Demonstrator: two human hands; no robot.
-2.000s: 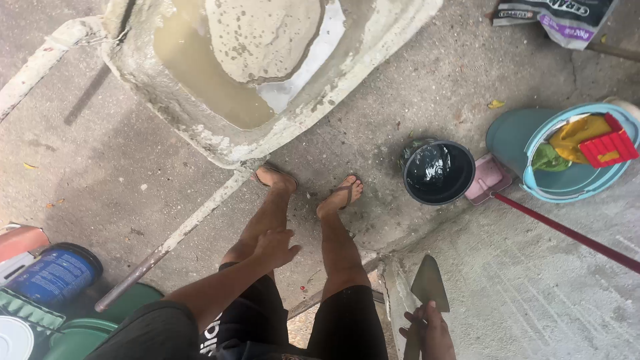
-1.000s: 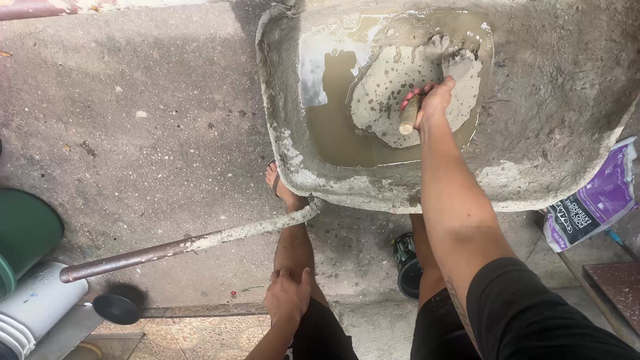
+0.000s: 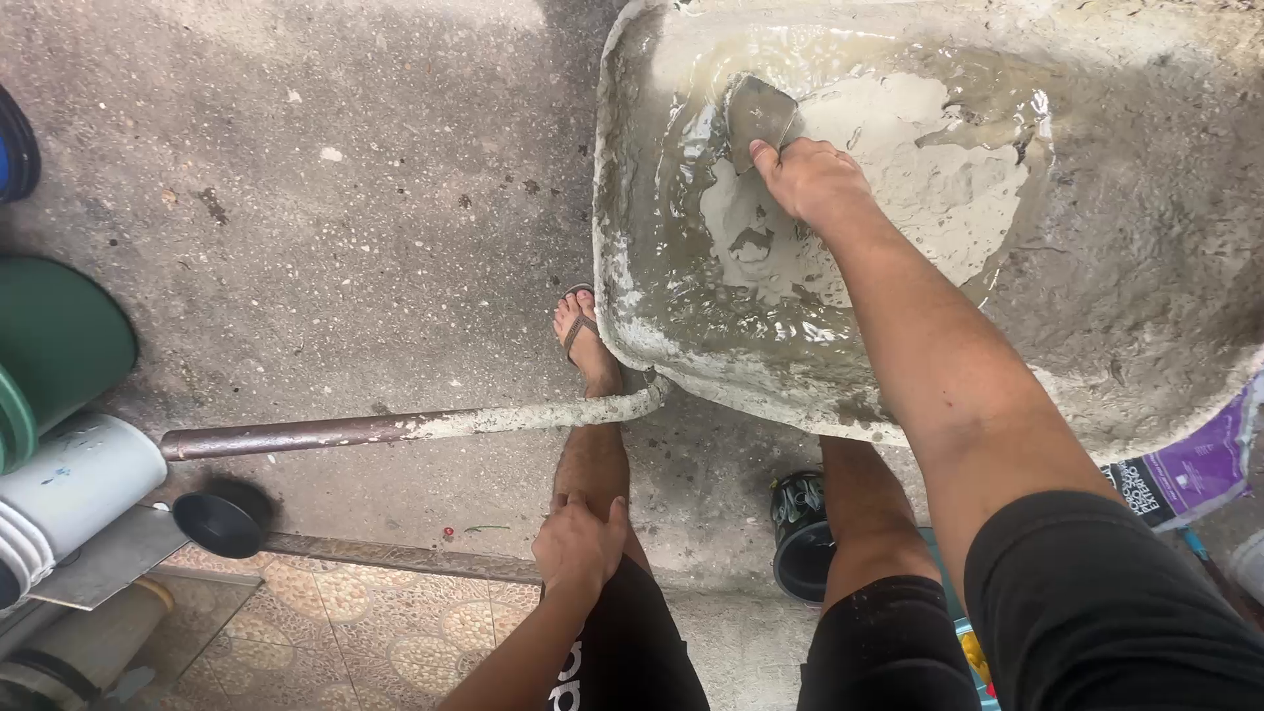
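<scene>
My right hand [image 3: 812, 180] reaches into a mortar-crusted wheelbarrow tray [image 3: 632, 331] and grips a trowel, its handle hidden by the fingers. The trowel's metal blade [image 3: 758, 117] is at the left edge of a pale mound of powder or mortar mix [image 3: 913, 188], which lies in murky water. Thick grey mortar [image 3: 1145, 227] coats the tray's right side. My left hand [image 3: 581, 545] rests on my left knee, with no tool seen in it.
The wheelbarrow's handle [image 3: 326, 434] sticks out left beside my foot. A black bucket [image 3: 805, 553] stands near my right leg. A purple bag [image 3: 1185, 469] lies right. A black bowl [image 3: 225, 516], white buckets [image 3: 109, 474] and a green bucket [image 3: 64, 346] are at left.
The trowel, low by my legs two seconds ago, is now in the tray. Since one second ago my right hand has moved left across the mound, and the water is rippled. My left hand stays at my knee.
</scene>
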